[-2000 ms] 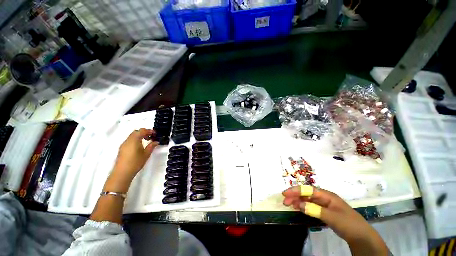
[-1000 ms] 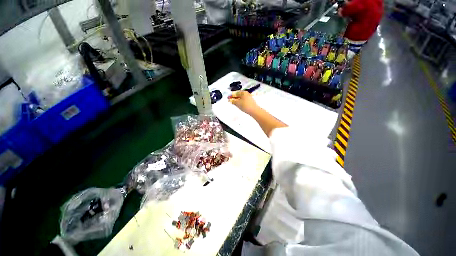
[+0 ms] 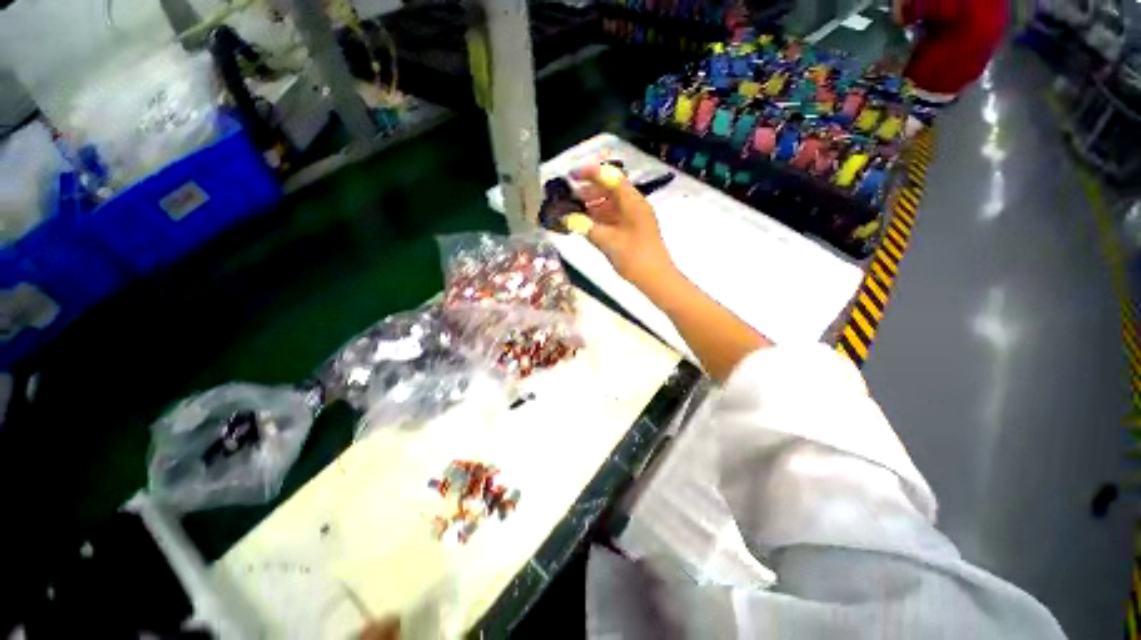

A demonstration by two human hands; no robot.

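My right hand [image 3: 616, 215], with yellow finger cots, is stretched out over the white tray [image 3: 738, 250] at the upper right. Its fingers are at a dark black piece [image 3: 562, 204]; whether they grip it is not clear. Another black piece [image 3: 653, 183] lies behind the hand on that tray. A blurred bit of my left hand [image 3: 382, 629] shows at the bottom edge, mostly cut off. A loose pile of copper-coloured parts [image 3: 471, 498] lies on the white work sheet [image 3: 576, 431].
Clear bags of copper-coloured parts [image 3: 507, 281], silver-grey parts [image 3: 400, 350] and small black parts [image 3: 232, 438] lie left of the post [image 3: 511, 113]. Blue bins [image 3: 188, 200] stand at left. Racks of coloured pieces [image 3: 788, 119] stand behind; a person in red [image 3: 957, 44] is beyond.
The view has swung from the left tray to the right side. My right hand has gone from beside the pile to the right tray, and its fingers are now more spread. My left hand has reappeared at the bottom.
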